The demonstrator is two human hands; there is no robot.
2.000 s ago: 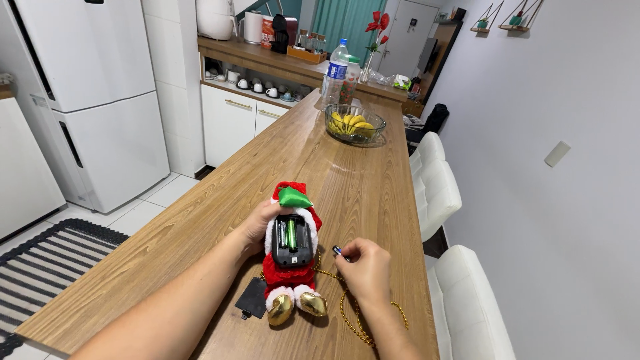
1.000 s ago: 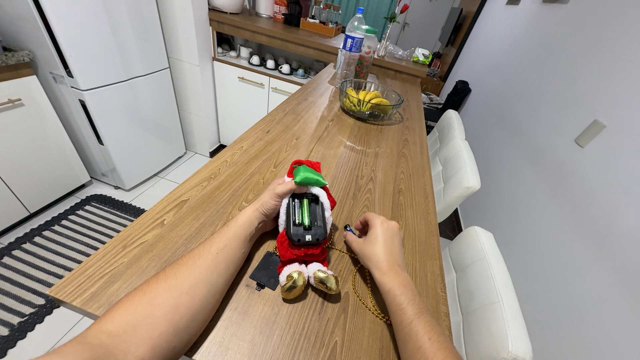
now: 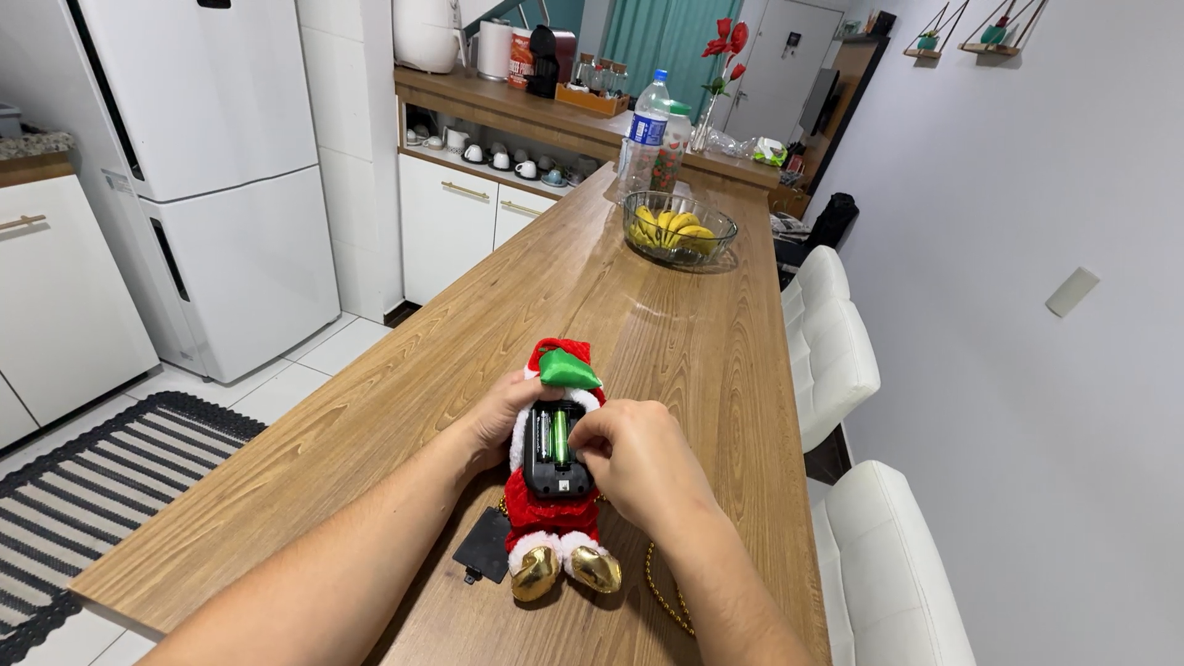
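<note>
A red and white plush Santa figure [image 3: 553,513] with gold feet lies back up on the wooden table, its black battery compartment [image 3: 560,481] uncovered. Inside it are a green battery [image 3: 561,437] and a darker battery [image 3: 544,437]. My left hand [image 3: 509,412] grips the figure's upper left side, by the green satin piece [image 3: 569,369]. My right hand [image 3: 638,462] has its fingertips at the compartment's right side; whatever is between them is hidden. The black battery cover [image 3: 483,546] lies left of the feet, and a gold bead string [image 3: 662,592] lies to the right, partly under my right forearm.
Farther along the wooden table [image 3: 518,342] stand a glass bowl [image 3: 680,252] of bananas, a plastic bottle [image 3: 649,129] and a patterned jar [image 3: 672,153]. White padded chairs [image 3: 893,555] line the right side. A refrigerator [image 3: 240,250] stands at the left.
My right hand has moved left from beside the figure to the battery compartment. The small battery seen in its fingertips earlier is now hidden. My left hand keeps its hold on the figure.
</note>
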